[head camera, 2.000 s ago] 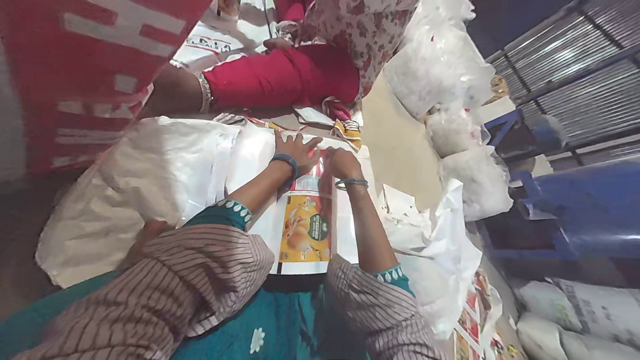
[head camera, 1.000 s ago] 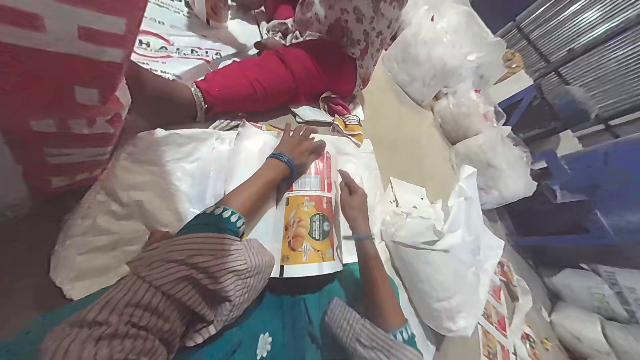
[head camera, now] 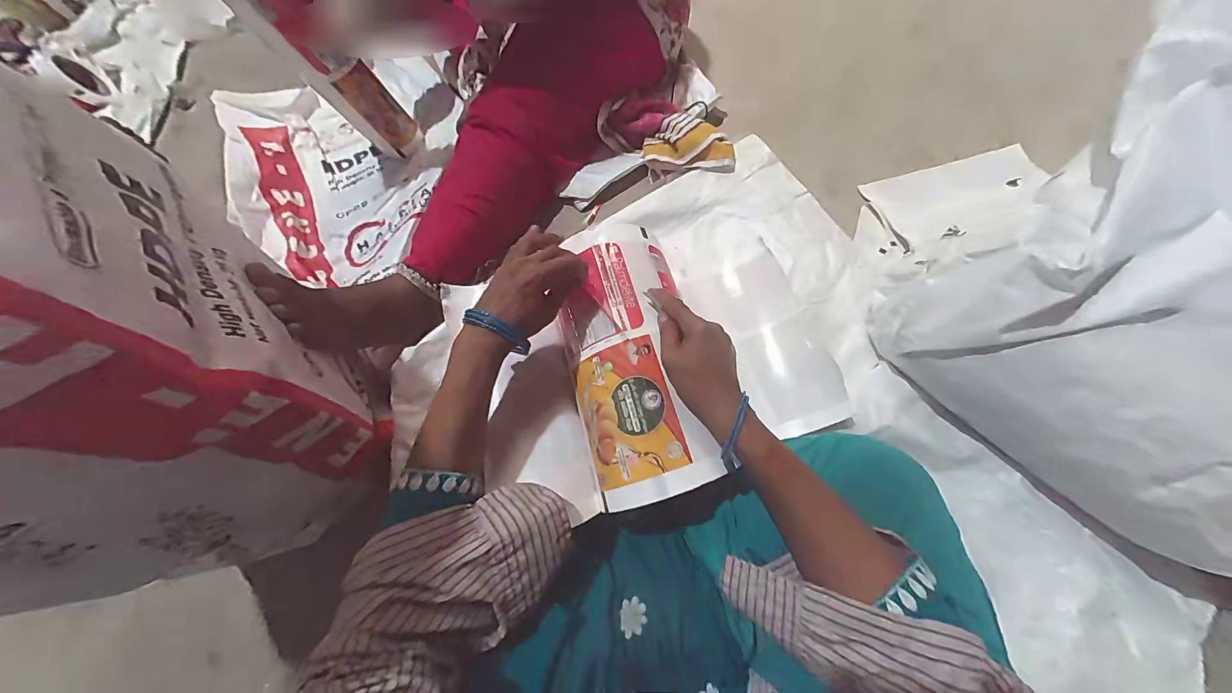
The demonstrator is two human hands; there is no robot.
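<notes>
A printed plastic film sheet (head camera: 635, 414), white with red and orange panels, lies in front of me, across white sheets near my lap. My left hand (head camera: 532, 287) is at its upper left edge, fingers bent onto the film; whether they pinch it is unclear. My right hand (head camera: 695, 358) is at the right edge by the red panel, thumb and forefinger close together at the film. Under and right of the print, glossy white film (head camera: 784, 361) spreads out. Both wrists wear blue bands.
A large white and red printed sack (head camera: 183, 385) stands at the left. Another person's red-clad leg (head camera: 539, 125) and bare foot (head camera: 327, 308) are just beyond my left hand. Crumpled white sacking (head camera: 1049, 366) lies at the right. A striped cloth (head camera: 688, 142) sits beyond the sheets.
The view has shifted strongly. My left hand has gone from lying flat across the red panel to the film's left edge, and my right hand is now over its right edge.
</notes>
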